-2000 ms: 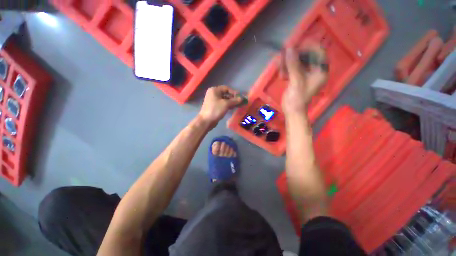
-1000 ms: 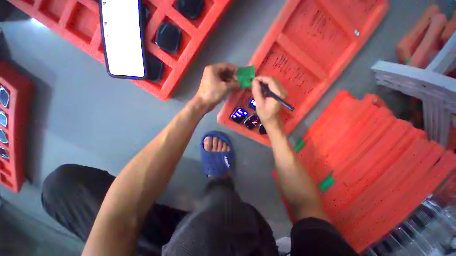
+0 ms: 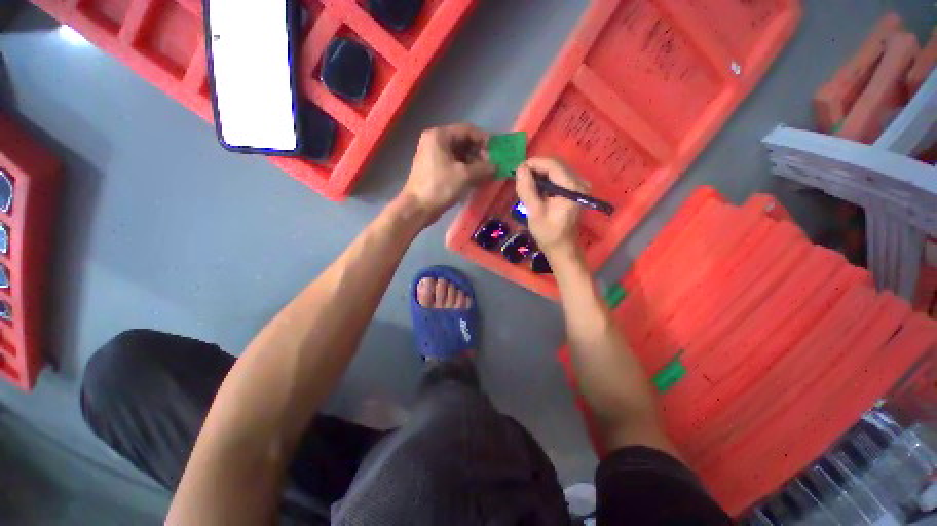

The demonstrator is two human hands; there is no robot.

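Note:
My left hand (image 3: 448, 172) holds a small green sticky note (image 3: 507, 154) by its left edge. My right hand (image 3: 552, 204) holds a black marker pen (image 3: 578, 195), with its tip end at the note's lower right. Both hands are above the near end of the red-orange four-compartment foam tray (image 3: 629, 134). Several smartwatch units (image 3: 491, 234) lie in its near pocket, partly hidden by my right hand; some screens are lit. Dark scribbles show in the other pockets.
A smartphone (image 3: 253, 77) with a white screen lies on a multi-cell foam tray (image 3: 344, 164) at upper left. Another watch tray (image 3: 26, 175) is at the left edge. Stacked foam trays (image 3: 750, 339), a grey metal rack (image 3: 853, 164) and clear plastic packs (image 3: 873, 473) are at right.
Since the earliest frame, my right hand has come in from the upper right to meet my left hand, and the green note and pen are now clearly seen. Since one second ago, the hands have barely moved.

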